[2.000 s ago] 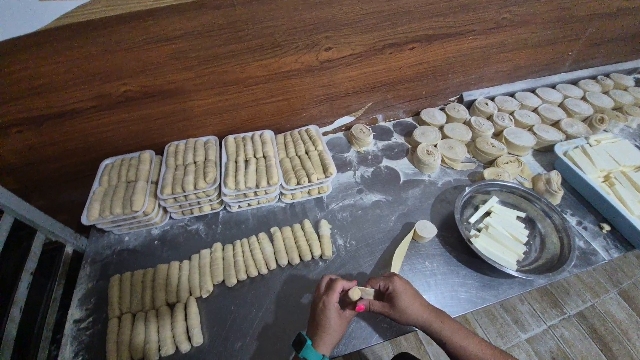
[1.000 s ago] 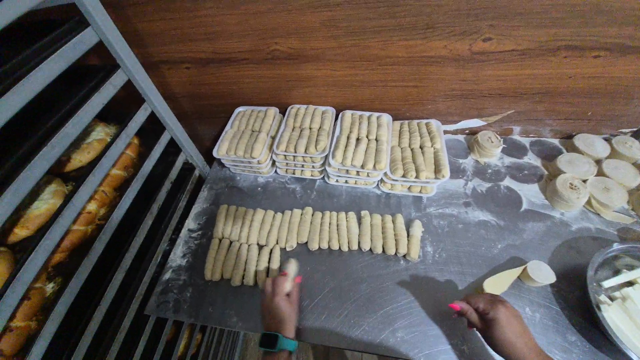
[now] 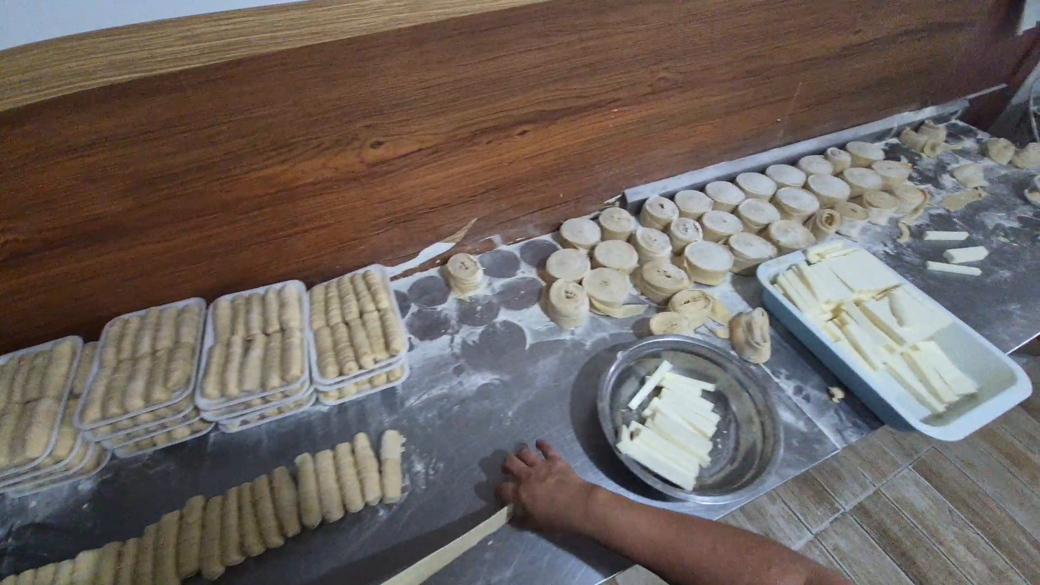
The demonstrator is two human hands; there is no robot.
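My right hand (image 3: pixel 546 490) lies on the steel table, its fingers curled over one end of a flat dough strip (image 3: pixel 451 548). The strip runs from under the palm toward the lower left and out of the frame; any coil inside the hand is hidden. My left hand is out of view. To the left, dough-wrapped sticks (image 3: pixel 268 508) stand side by side in a slanting row. Right of the hand, a round metal bowl (image 3: pixel 768 479) holds pale cut sticks, seemingly cheese (image 3: pixel 670 422).
Stacked white trays (image 3: pixel 305 349) of wrapped sticks stand at the back left. Coiled dough rolls (image 3: pixel 707 262) fill the back right, with one separate coil (image 3: pixel 464 274) nearer the trays. A light blue tub (image 3: pixel 995 398) of pale slabs sits at the table's right edge.
My left hand, seen holding a dough-wrapped stick by the row a second ago, has left the view. My right hand has moved onto the dough strip. The view has swung right.
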